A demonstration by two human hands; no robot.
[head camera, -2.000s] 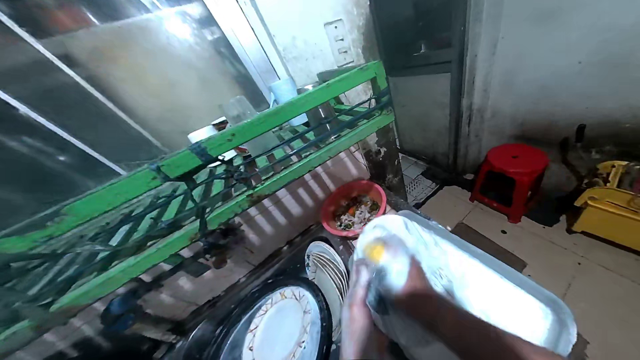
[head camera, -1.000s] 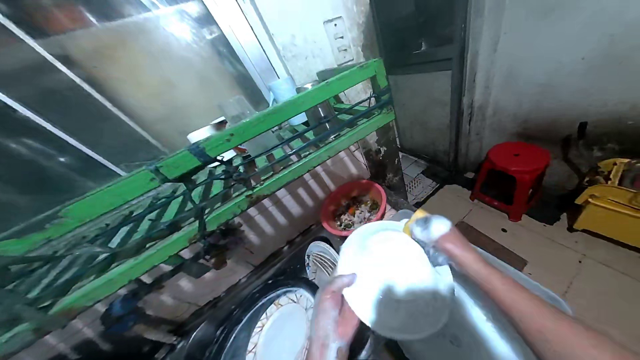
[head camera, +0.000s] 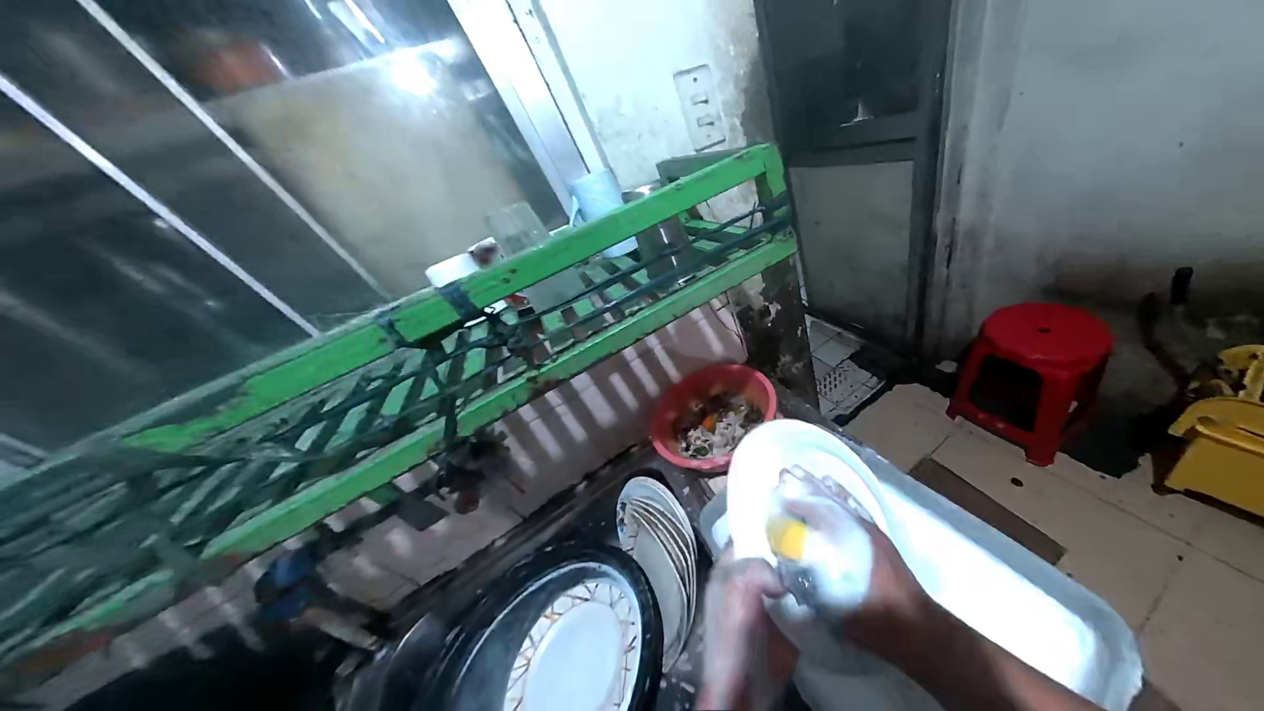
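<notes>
A white plate [head camera: 755, 464] is tilted up in my left hand [head camera: 736, 612], which grips its lower left edge. Pressed to the plate's face, my right hand [head camera: 839, 553] is closed around a yellow sponge [head camera: 787, 539]; suds cover the fingers and blur their outline. Below both hands lies a long pale tub [head camera: 1037, 602] with a bright white inside. To the left, several plates [head camera: 657, 553] lean in a stack beside a dark round basin [head camera: 647, 632], where a patterned plate [head camera: 583, 652] lies.
Behind the plates, a red bowl [head camera: 765, 390] holds food scraps. A green slatted rack [head camera: 592, 242] with a light blue jug [head camera: 597, 197] and a metal cup runs along the window. A red plastic stool [head camera: 1047, 336] and a yellow object [head camera: 1224, 449] stand on the tiled floor at right.
The plate has turned in my left hand. My right hand with the sponge has moved from the plate's upper right edge onto its face.
</notes>
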